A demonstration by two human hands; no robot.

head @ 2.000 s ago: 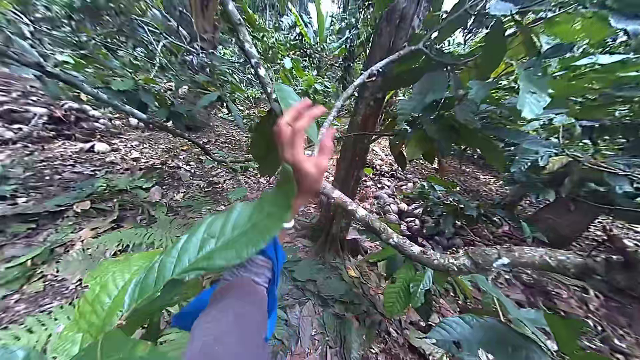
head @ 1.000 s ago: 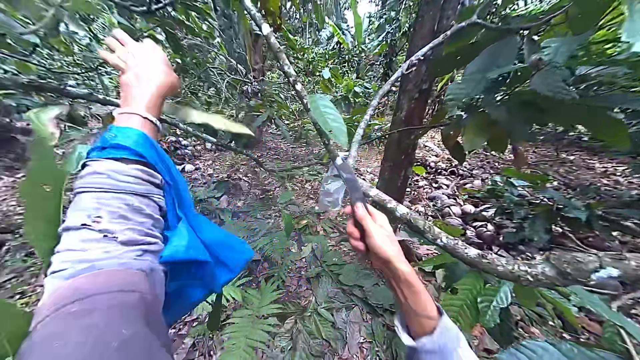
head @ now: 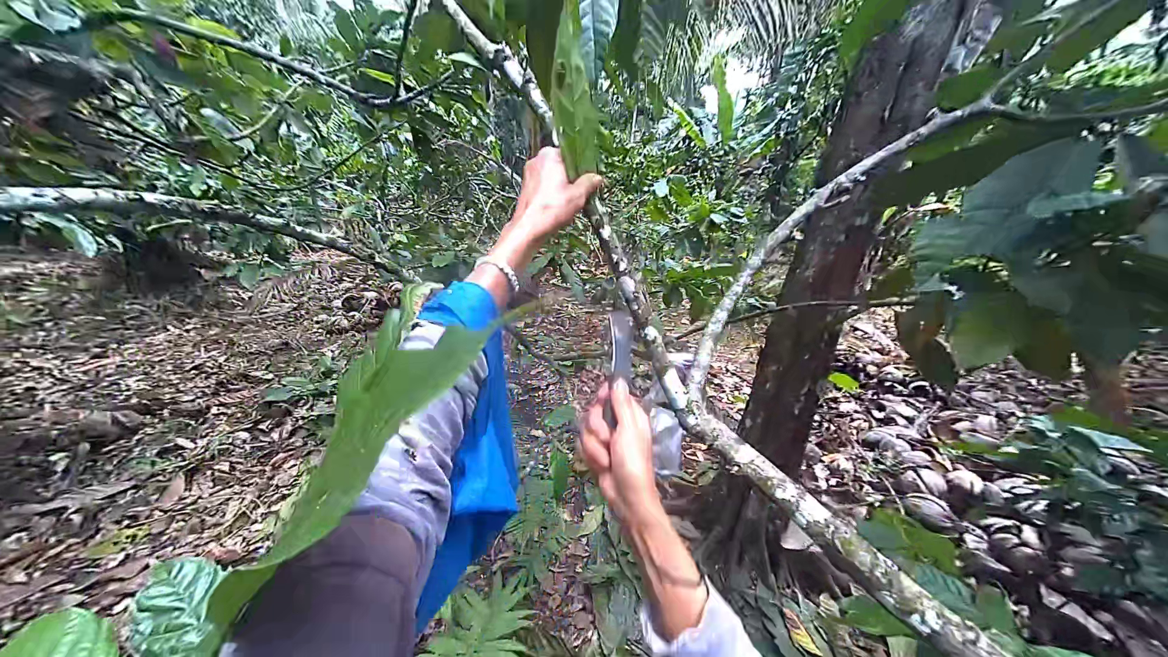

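Note:
My left hand [head: 552, 192], with a bracelet at the wrist, is closed at the upper part of a slender lichen-spotted branch [head: 630, 278], where a green leaf [head: 575, 91] rises; whether it grips branch, leaf or both is unclear. Lower and to the right, my right hand [head: 622, 447] holds a knife [head: 620, 342] upright by its handle, the blade just left of the branch. Clear plastic [head: 668, 438] shows at the branch behind that hand. A blue bag or cloth [head: 484, 456] hangs from my left forearm.
A dark tree trunk [head: 821, 255] stands at right, beside the fork of the branch. Its thick lower limb [head: 821, 520] runs to the bottom right. Old husks [head: 940, 484] are heaped on the right. A large leaf [head: 365, 438] crosses my left arm. Another branch [head: 182, 205] reaches in from the left.
My left hand has moved from the upper left to the branch. My right hand, out of view at first, came in with the knife, which now stands left of the branch instead of across its fork.

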